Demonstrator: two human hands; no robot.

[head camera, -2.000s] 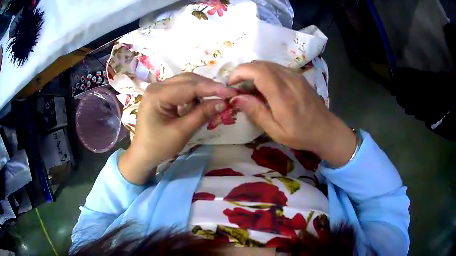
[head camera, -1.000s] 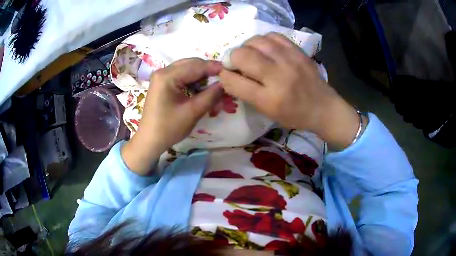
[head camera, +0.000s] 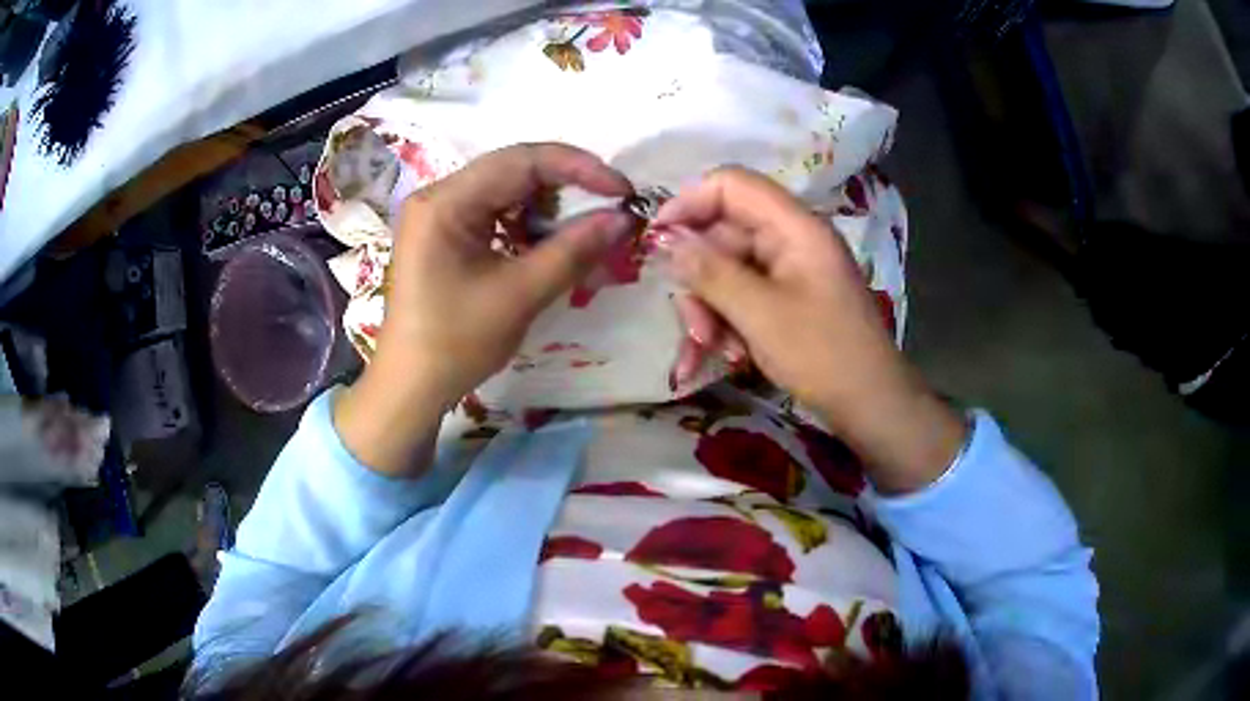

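Note:
A cream-white garment (head camera: 590, 349) with pink-red flowers lies bunched over my lap and up to the table edge. My left hand (head camera: 500, 253) pinches a small bit of the garment between thumb and forefinger, with a tiny dark spot at the fingertips. My right hand (head camera: 775, 281) is just right of it, thumb and forefinger pinched together close to that spot, other fingers curled. Whether a needle or thread is between the right fingertips is too small and blurred to tell.
A white-covered table (head camera: 247, 82) is at upper left, with a black spiky item (head camera: 85, 75) on it. A translucent pink bin (head camera: 274, 325) stands left of the garment, beside a tray of small round ends (head camera: 258, 208). Boxes (head camera: 154, 390) are at far left.
My right hand has dropped from above the cloth to beside my left fingertips and has turned. My left thumb and forefinger still pinch the cloth. A pale patterned item now shows at the far left edge.

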